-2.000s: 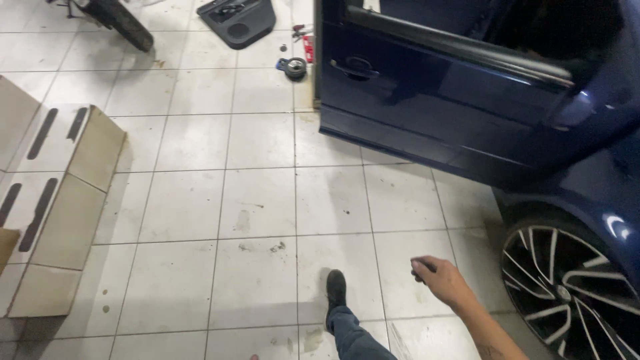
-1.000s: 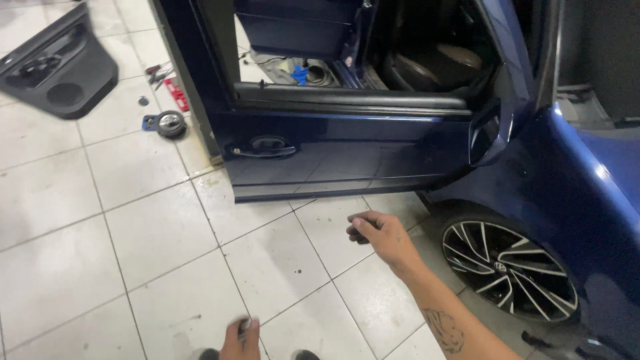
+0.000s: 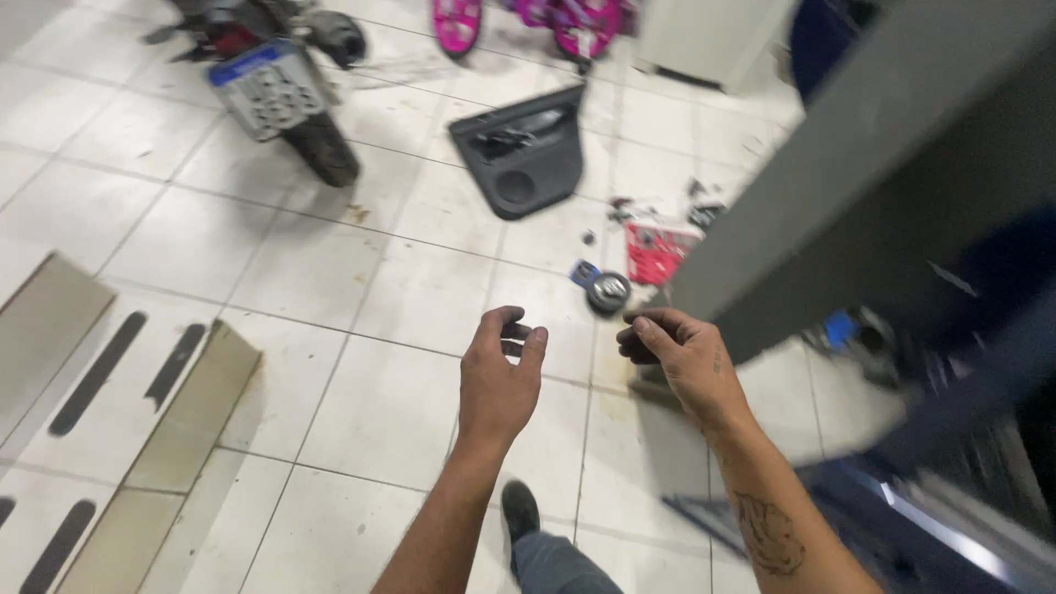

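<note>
Both hands are raised above the tiled floor near the middle of the view. My left hand [image 3: 502, 371] has its fingers curled loosely with a gap to the thumb, and nothing shows in it. My right hand [image 3: 676, 359] is half curled, thumb beside the darkened fingertips; whether something small sits between them cannot be made out. Past the hands on the floor lie a round black object with a silver face [image 3: 609, 293], a small blue item [image 3: 585, 273] and a red tray of small parts [image 3: 660, 252]. Farther off lies a black car door panel [image 3: 524, 157].
A grey pillar [image 3: 792, 206] slants along the right, with the dark blue car door [image 3: 891, 528] below it. A motorcycle's rear wheel [image 3: 326, 153] is at the upper left, a pink-wheeled bicycle [image 3: 586, 29] at the top. Tiled steps [image 3: 194, 404] with black grip strips rise at left.
The view has swung left, away from the front wheel of the car. My left hand, low in the frame one second ago, is now raised beside my right hand.
</note>
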